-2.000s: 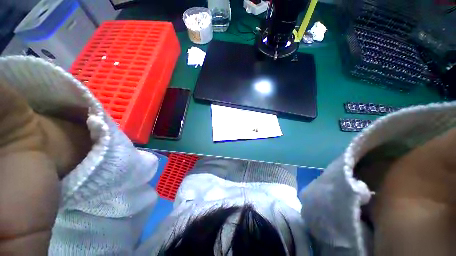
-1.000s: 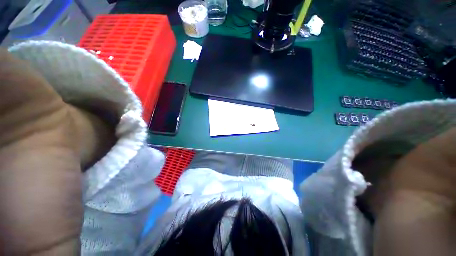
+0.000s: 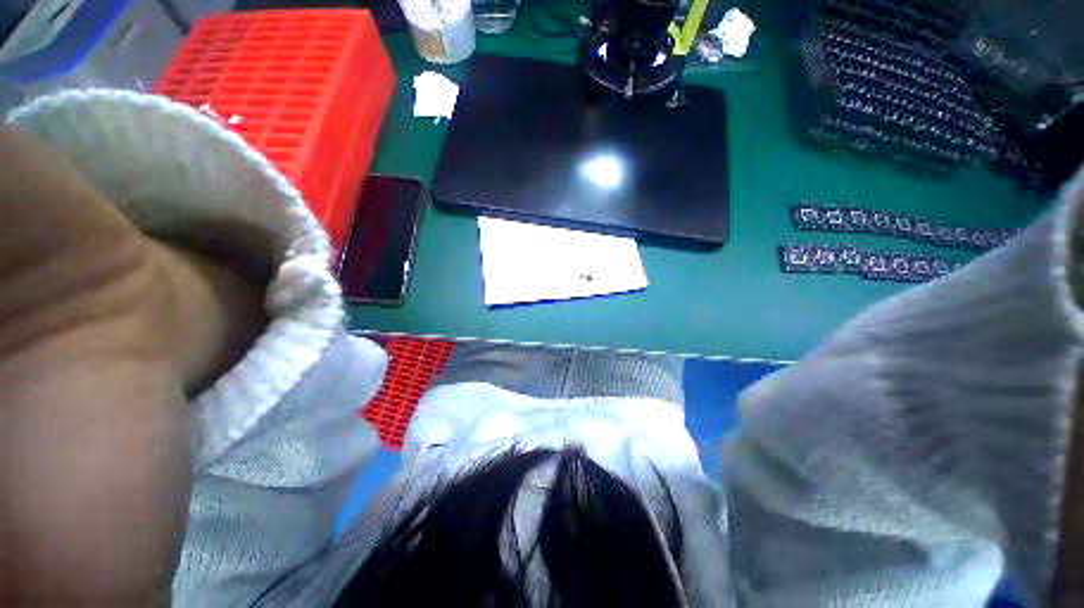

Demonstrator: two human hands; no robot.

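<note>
A flat black microscope base plate (image 3: pixel 571 190) lies on the green bench with a bright white spot on it. The black microscope (image 3: pixel 632 48) with a yellow stripe stands at its back edge. A white paper sheet (image 3: pixel 553 267) with small dark specks lies at its front edge. Two rows of small square modules (image 3: pixel 880 261) lie on the right. My left hand (image 3: pixel 95 392) is huge and close to the camera at the left edge; its fingers are out of the picture. My right hand is only a sliver (image 3: pixel 1073 475) at the right edge, behind its white sleeve, fingers out of view.
A red slotted tray (image 3: pixel 285 89) stands at the left, with a black smartphone (image 3: pixel 383 238) beside it. A white-filled tub (image 3: pixel 440 26), a clear bottle and a tissue (image 3: pixel 435 95) are at the back. Clear trays of dark modules (image 3: pixel 903 89) are stacked at right rear.
The view has shifted, so the bench things sit higher and slightly left. My right hand and sleeve have moved outward to the right, uncovering more of the module rows. My left hand stays large at the left.
</note>
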